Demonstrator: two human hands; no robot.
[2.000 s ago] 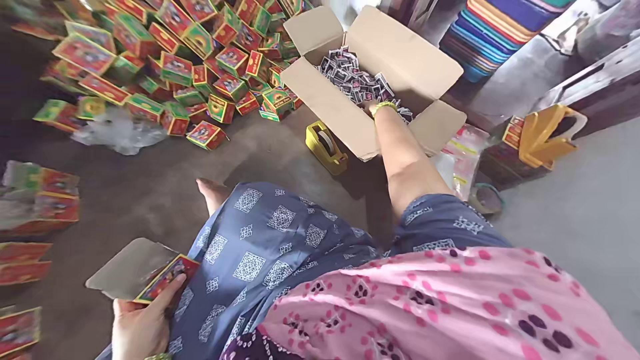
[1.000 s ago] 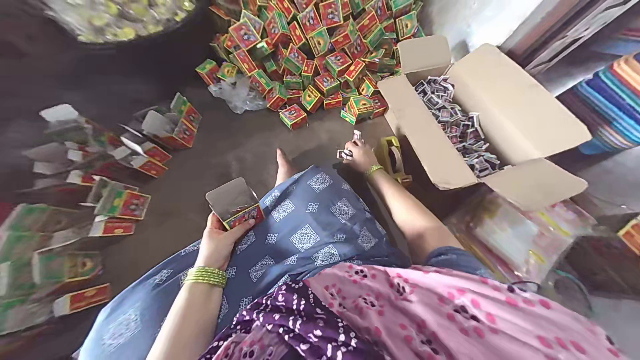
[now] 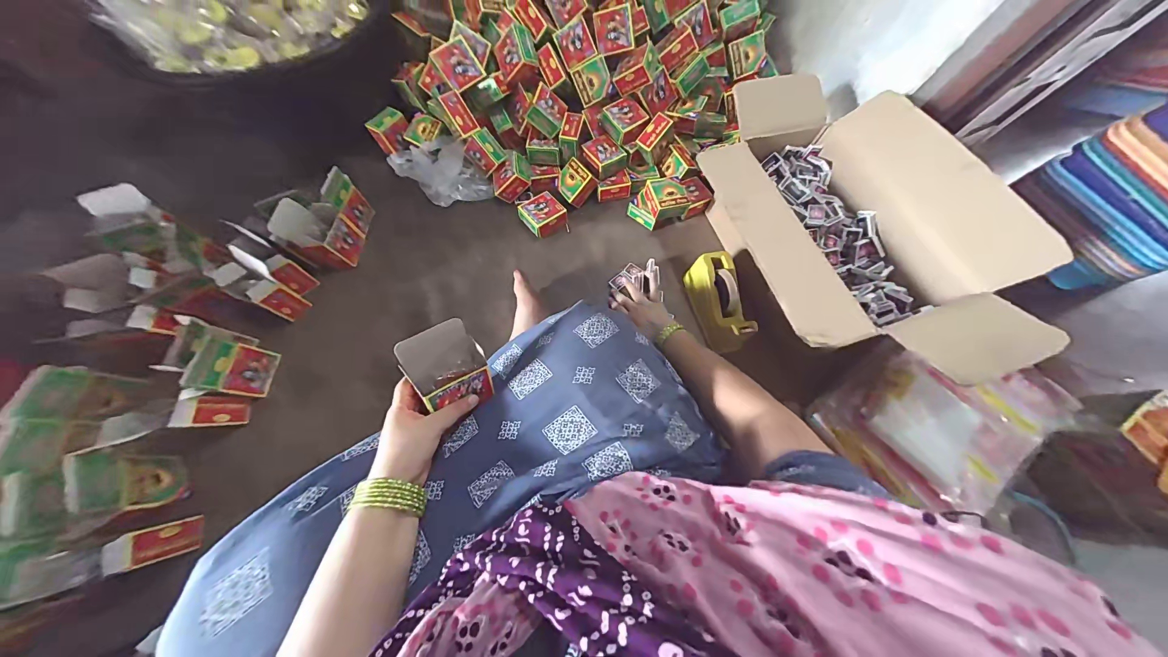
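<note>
My left hand (image 3: 418,424) holds a small printed carton (image 3: 459,388) with its grey flap up, over my left thigh. Something shiny shows inside the carton. Near my knee, my right hand (image 3: 644,308) has its fingers around several small dark-and-white packets (image 3: 634,281), just above the floor. To the right of that hand, a yellow tape dispenser (image 3: 714,294) stands on the floor. Beyond it is an open cardboard box (image 3: 762,242) with many similar small packets (image 3: 844,235) inside.
A heap of closed red-and-green cartons (image 3: 584,100) lies ahead. Open cartons (image 3: 228,365) lie in rows at left. A dark tub (image 3: 228,78) of wrapped yellowish items is at top left. Clear plastic packs (image 3: 949,420) lie at right, below stacked coloured material (image 3: 1113,192).
My right hand was in the cardboard box two seconds ago; it is now by my knee with packets. My left hand still holds the open carton. The view has swung left.
</note>
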